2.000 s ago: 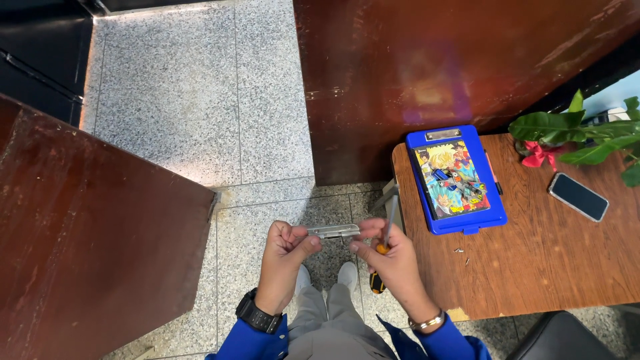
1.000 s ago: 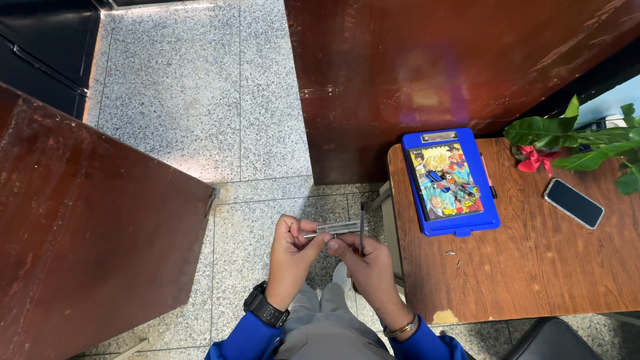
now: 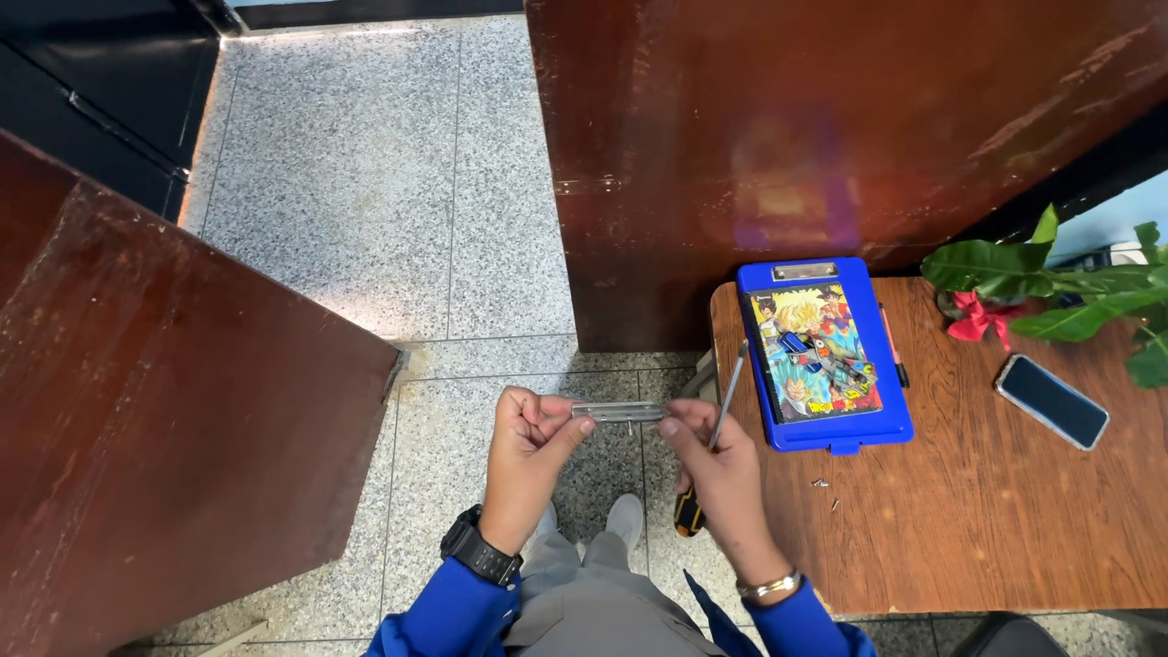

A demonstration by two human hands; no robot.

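Observation:
A small metal slide bolt lies level between my hands, with a short knob pointing down from its middle. My left hand grips its left end between thumb and fingers. At its right end are the thumb and fingertips of my right hand, which also holds a screwdriver. The screwdriver's shaft points up past the fingers, and its black and yellow handle hangs below the palm. Several small screws lie on the wooden table to the right.
On the table are a blue clipboard case with a comic-style notebook, a pen, a phone and a plant with a red bow. Brown wooden door panels stand at left and top right, with speckled floor between them.
The metal piece was more covered by my fingers a second ago; now more of its length shows between my hands. The screwdriver has stayed in my right hand.

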